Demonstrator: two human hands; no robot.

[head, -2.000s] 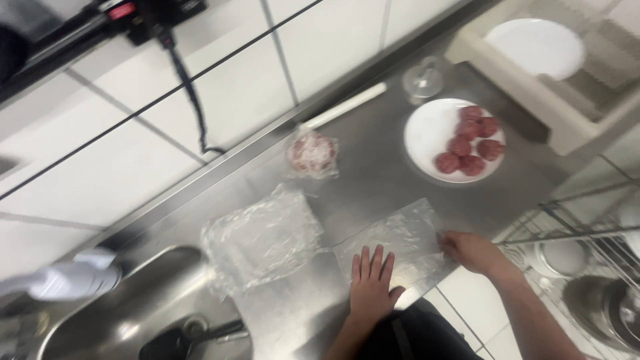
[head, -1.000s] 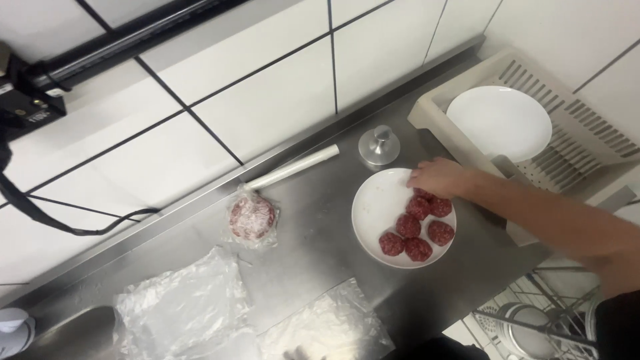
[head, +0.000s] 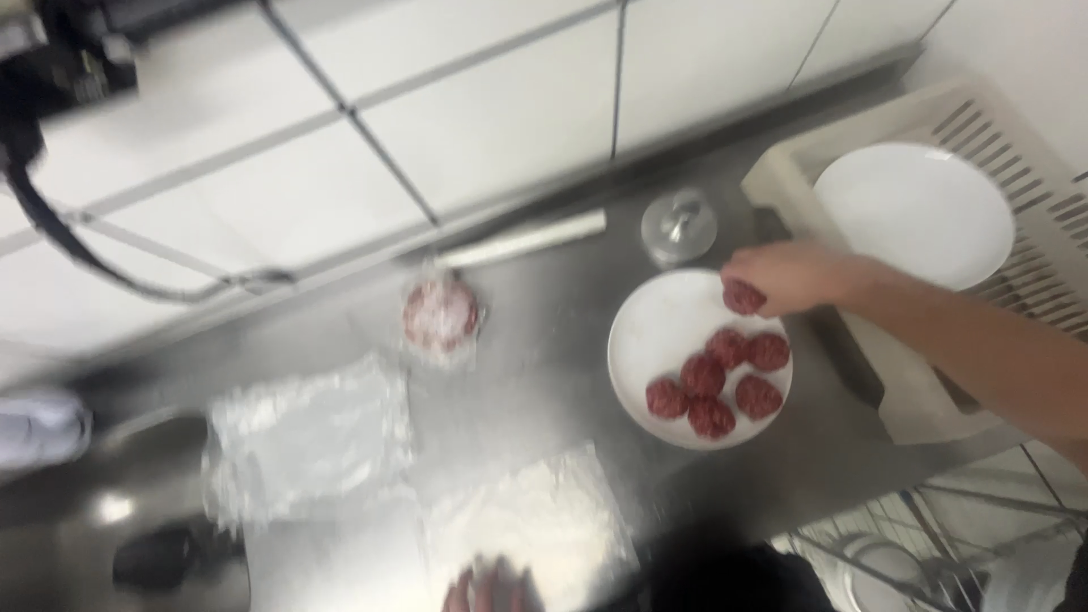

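Note:
My right hand [head: 786,276] pinches a ball of raw ground meat [head: 744,297] at the upper right rim of a white plate [head: 650,319]. Several more meat balls [head: 703,375] lie on the plate's right and lower part. At the bottom edge of the view, my left hand [head: 487,591] rests by a clear plastic sheet [head: 535,518]; only its fingers show, blurred, and nothing is seen in them. Left of that sheet lies a stack of clear plastic [head: 319,442]. A flat round of meat wrapped in plastic [head: 440,316] sits farther back. A round press-like disc with a knob [head: 679,227] stands behind the plate.
A white stick or roll [head: 523,240] lies along the tiled wall. On the right, a beige dish rack [head: 905,374] holds a white plate [head: 918,212]. The steel sink [head: 51,535] is at the lower left, with a dark object in it. A wire shelf stands below the counter's right side.
My right hand has moved from the plastic sheet to the plate and now holds a meat ball at its rim. My left hand has stayed near the sheet.

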